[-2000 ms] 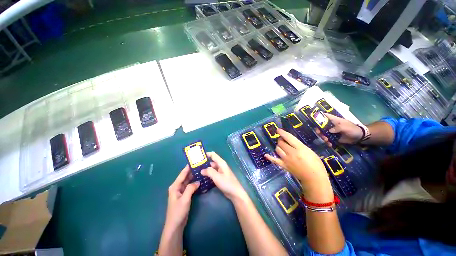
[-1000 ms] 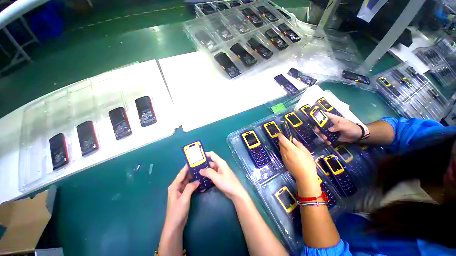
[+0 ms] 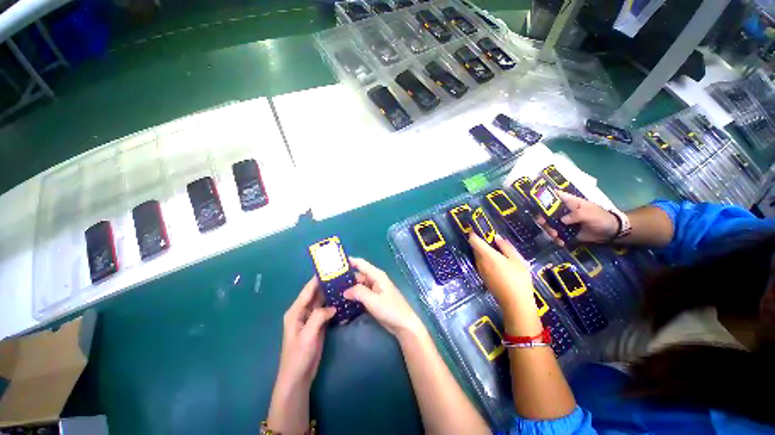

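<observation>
A keypad phone with a yellow frame round its lit white screen is held upright over the green bench, between both of my hands. My left hand holds its lower left side, thumb at the dark keypad. My right hand holds its right side, thumb on the keys. My fingers behind the phone are hidden. Both hands are bare.
A clear tray of yellow-framed phones lies at right, where a co-worker in blue holds phones. Black red-edged phones lie in a tray on white boards at left. A far tray holds dark phones. An open cardboard box is lower left.
The co-worker's nearer hand has moved from pointing over the tray to holding a yellow-framed phone up. My hands keep the same hold on the lit phone, thumbs shifting slightly.
</observation>
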